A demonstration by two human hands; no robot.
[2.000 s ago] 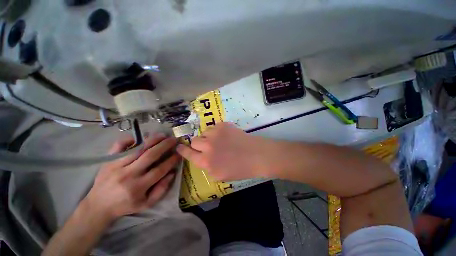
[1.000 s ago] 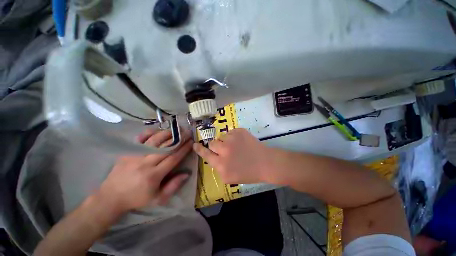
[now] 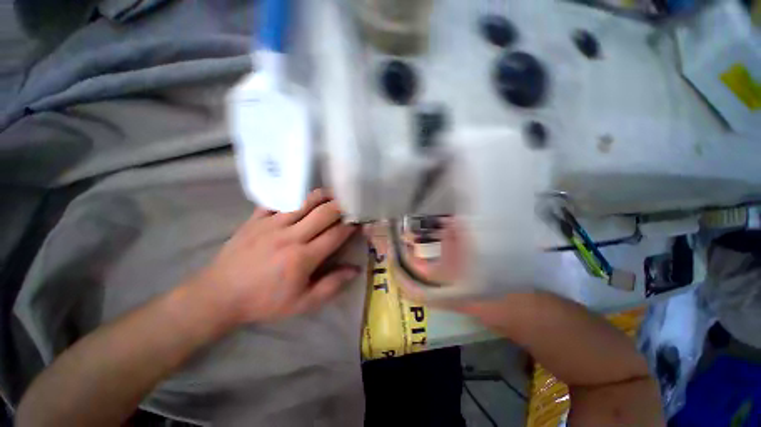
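Observation:
The grey-brown fabric (image 3: 158, 242) spreads over the left side, its straight right edge running down beside the yellow tape (image 3: 386, 324). My left hand (image 3: 284, 263) lies flat on the fabric, palm down, thumb apart, fingertips by the off-white sewing machine head (image 3: 634, 125). My right hand (image 3: 451, 254) is at the fabric's edge, right of my left hand. It is blurred and mostly hidden behind the pale take-up guard (image 3: 505, 217), so its grip cannot be told. The needle and presser foot cannot be made out.
A white lamp (image 3: 271, 142) on a blue tube hangs above my left fingers. Green and blue snips (image 3: 588, 250), a small beige block (image 3: 622, 279) and a black tray (image 3: 669, 268) lie on the right. A clear plastic bag (image 3: 677, 329) and yellow package (image 3: 548, 400) are below.
The view has shifted left and closer to the machine head, bringing the lamp into view and hiding the phone. My left fingers now lie closer together. The guard now covers much of my right hand.

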